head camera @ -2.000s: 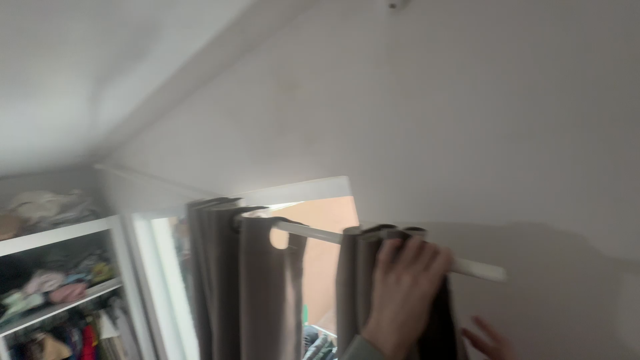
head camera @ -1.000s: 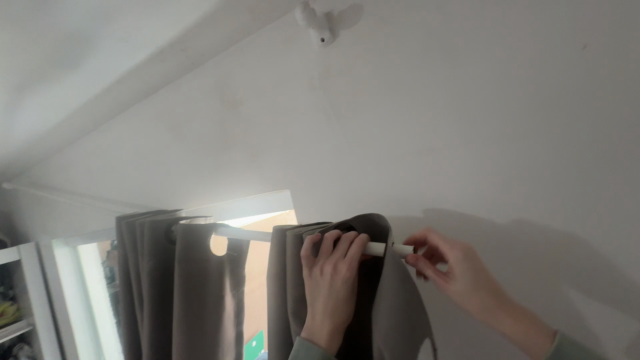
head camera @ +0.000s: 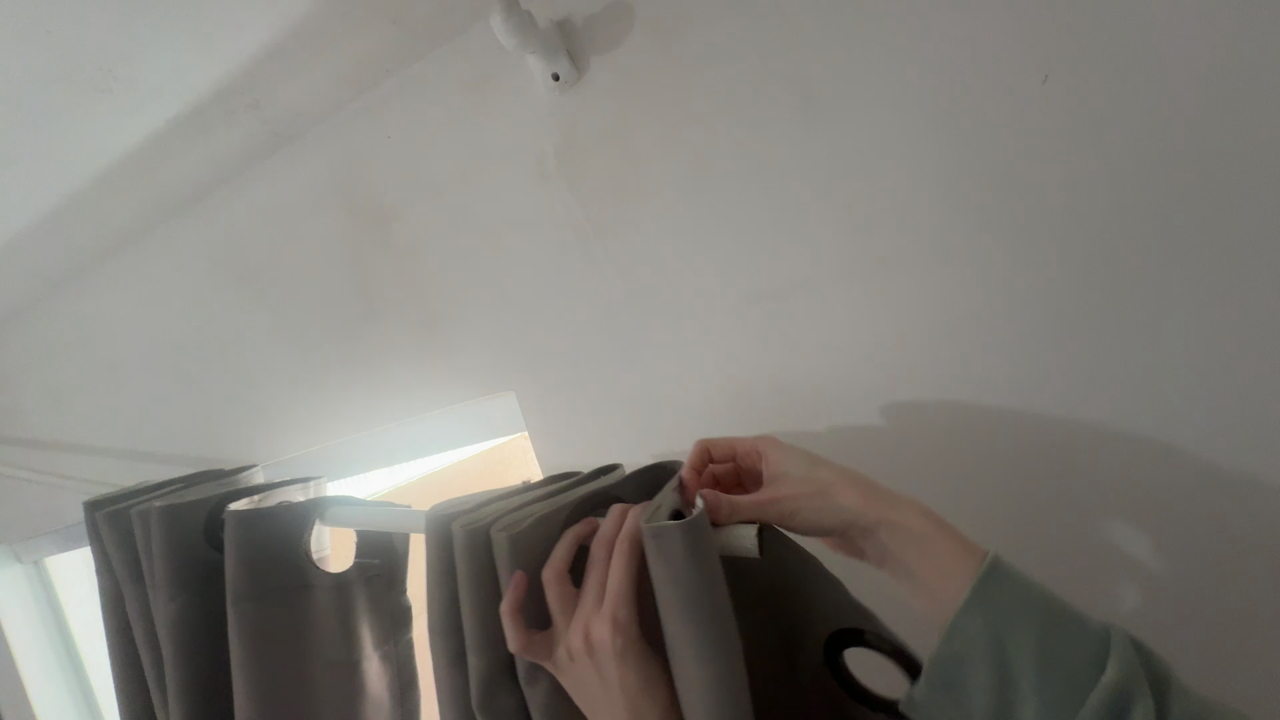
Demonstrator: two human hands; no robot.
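Observation:
A white curtain rod [head camera: 375,518] runs through the eyelets of grey-brown curtains, its bare end sticking out just below my right hand. My left hand [head camera: 600,610] grips the gathered folds of the right curtain [head camera: 700,620] around the rod. The fingertips of my right hand [head camera: 750,485] pinch the top edge of that curtain beside the rod end. A dark-rimmed eyelet [head camera: 872,668] in the same curtain hangs off the rod, below my right forearm. The left curtain [head camera: 310,600] hangs bunched on the rod, one eyelet facing the camera.
Behind the curtains is a bright window frame [head camera: 490,415]. A white fixture [head camera: 540,50] is mounted high on the pale wall [head camera: 750,250], with the sloping ceiling [head camera: 120,100] at upper left.
My right hand has moved from the rod's end onto the curtain's top edge. Another fold of the curtain now sits on the rod near its end. My left hand stays at the gathered folds.

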